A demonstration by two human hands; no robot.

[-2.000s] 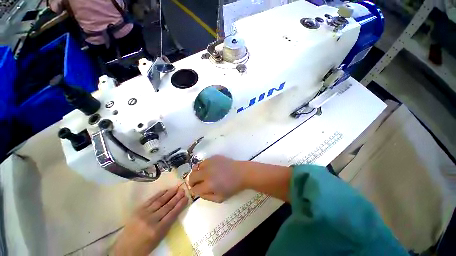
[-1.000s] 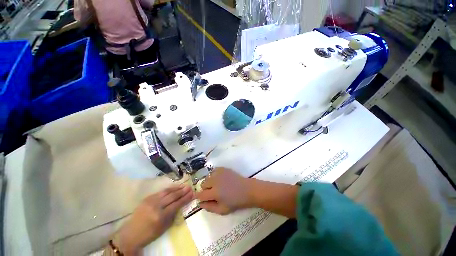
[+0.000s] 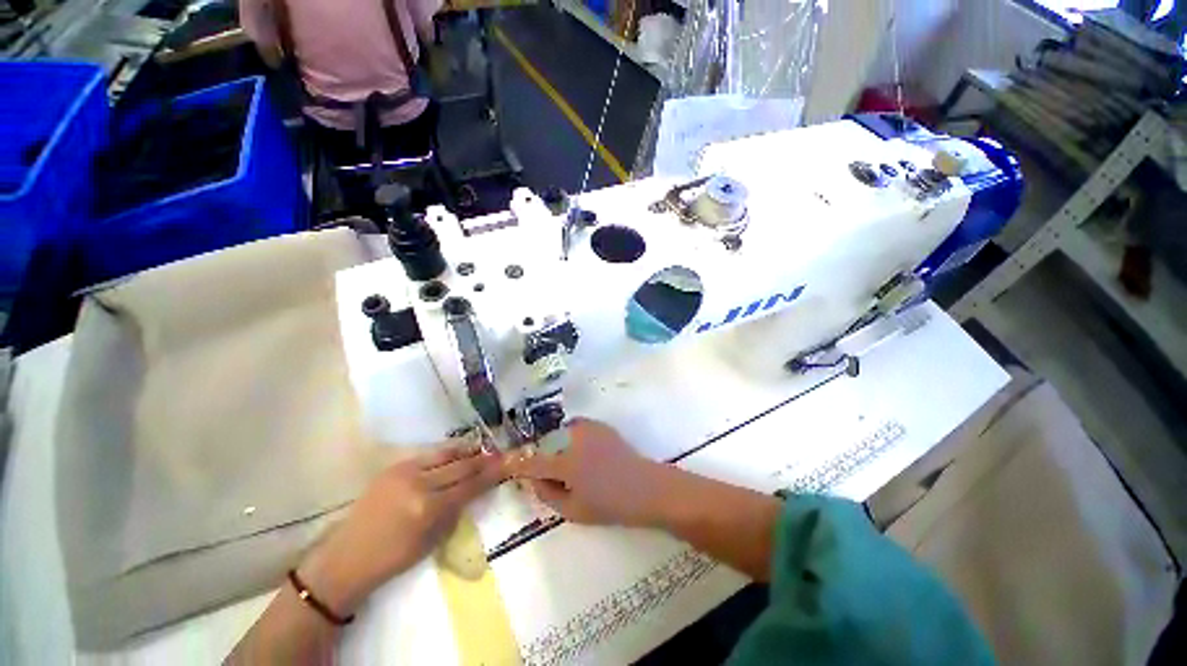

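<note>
A beige fabric panel (image 3: 234, 403) lies left of and partly behind the white sewing machine (image 3: 768, 247), with folded edges. My left hand (image 3: 417, 494) lies flat near the needle area, fingers together and pointing right. My right hand (image 3: 592, 475) is at the presser foot, fingertips bent close to my left fingertips. The fabric edge under the fingertips is mostly hidden, so I cannot tell if the right fingers pinch it. A pale yellow strip (image 3: 479, 612) runs down the tabletop below the needle.
Blue bins (image 3: 195, 215) stand behind at the left. A person in a pink top (image 3: 349, 59) is beyond the machine. A beige fabric pile (image 3: 1041, 507) lies at the right. Ruler marks (image 3: 618, 605) run along the tabletop. A blue motor end (image 3: 992, 189) closes the machine's right side.
The view has shifted, so the machine sits lower and further right. More of the panel shows at left. Both hands remain at the needle, and the left wrist with its bracelet has come into view.
</note>
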